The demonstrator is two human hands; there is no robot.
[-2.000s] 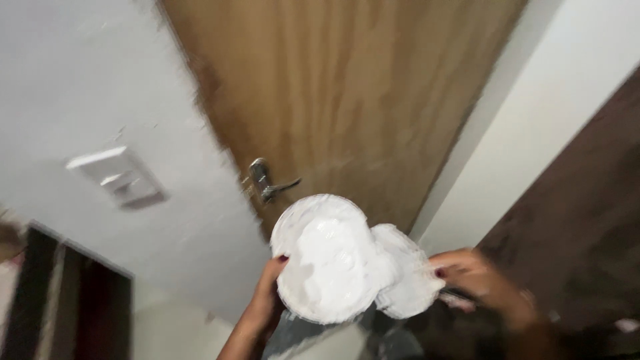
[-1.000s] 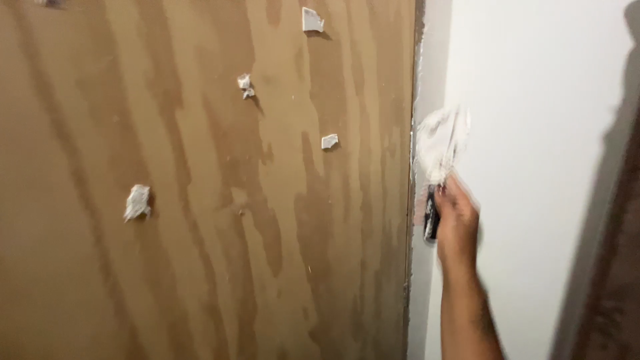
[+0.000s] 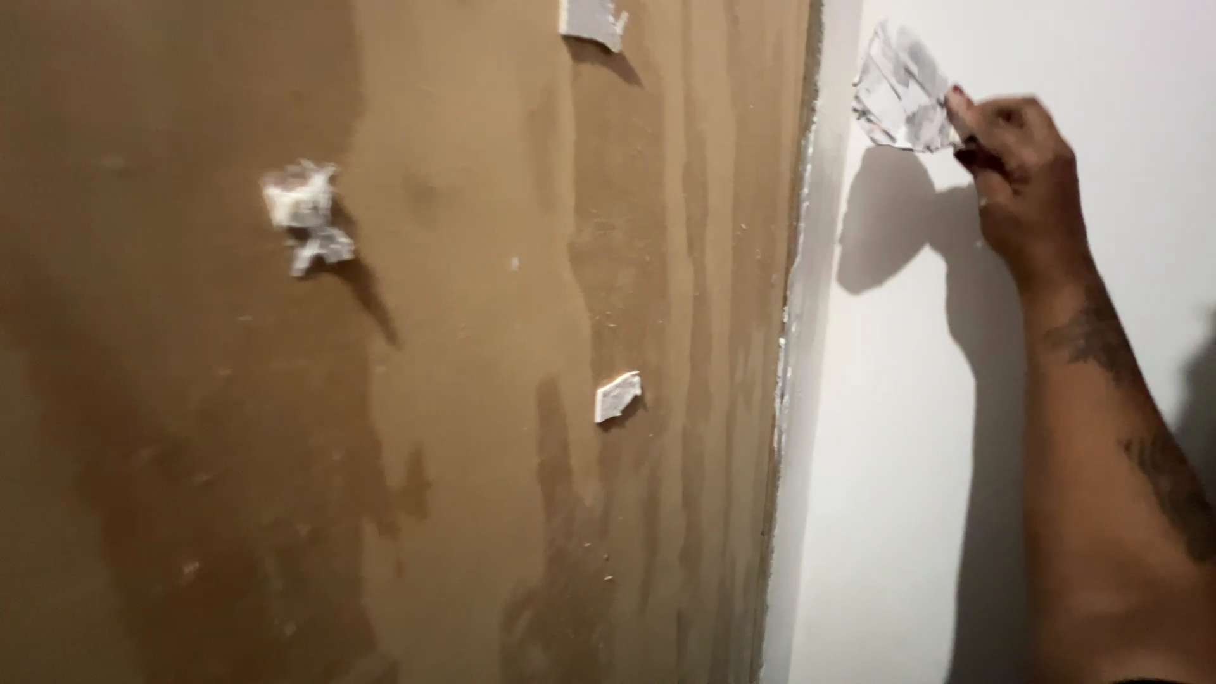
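Observation:
At the upper right, my right hand [image 3: 1021, 157] grips a scraper [image 3: 902, 95] by its handle end. The scraper's broad blade is smeared with white compound and lies close to the white wall [image 3: 893, 475], beside the corner by the door edge. Its shadow and that of my arm fall on the wall below. Most of the handle is hidden in my fingers. My left hand is out of the view.
A brown wood-grain door [image 3: 456, 313] fills the left and middle. Stuck to it are a ragged white scrap [image 3: 306, 214], a small white piece [image 3: 618, 396] and another piece [image 3: 593, 21] at the top. A rough pale edge [image 3: 793, 380] runs between door and wall.
The view has swung away from the door handle and light switch and closer to the door's surface. My left hand has left the view. My right hand has moved up along the wall with the scraper.

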